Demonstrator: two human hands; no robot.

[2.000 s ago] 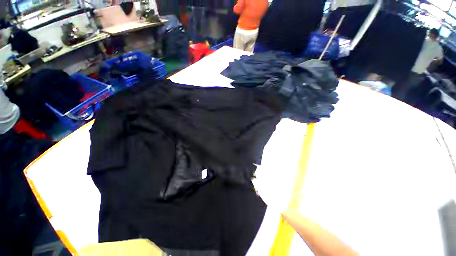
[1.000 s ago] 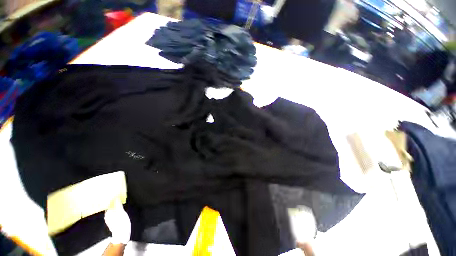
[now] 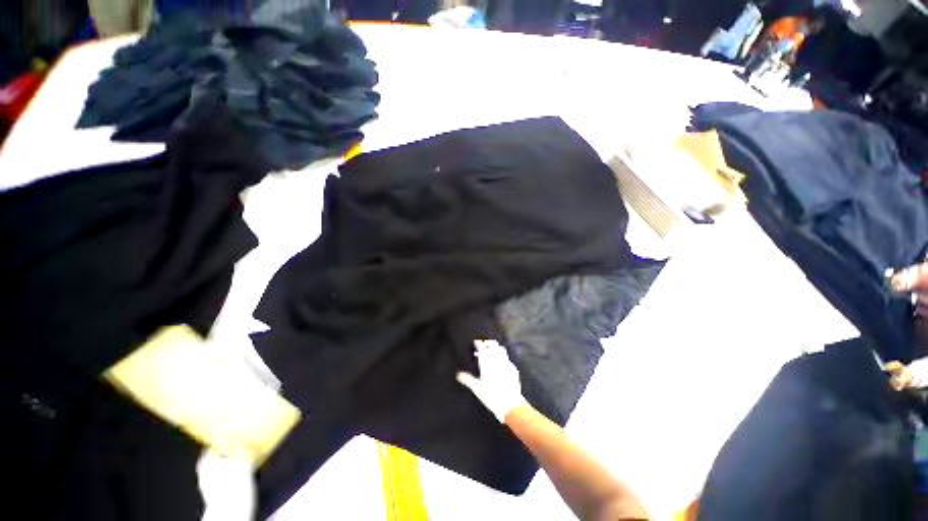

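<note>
A black garment point(image 3: 438, 234) lies spread in front of me, with a shinier dark lining patch point(image 3: 560, 326) at its right side. My right hand point(image 3: 496, 382), in a white glove, rests on the black cloth beside the patch, fingers apart and holding nothing that I can see. My left hand point(image 3: 226, 486), also gloved and cut off by the bottom edge, holds a stiff cream card point(image 3: 204, 392) over another black garment point(image 3: 112, 265) at the left. The left fingertips are partly hidden by the card.
A grey-blue crumpled pile point(image 3: 244, 81) lies at the back left. A ribbed white box point(image 3: 651, 198) with brown card point(image 3: 709, 163) stands at the right. Navy garments point(image 3: 824, 193) and another dark garment point(image 3: 814, 438) lie at the right edge, with another person's hands point(image 3: 909, 280) there.
The view has turned right. The black garment now lies apart from the one at the left. My right hand has moved onto the cloth left of the lining patch. The card stays in my left hand.
</note>
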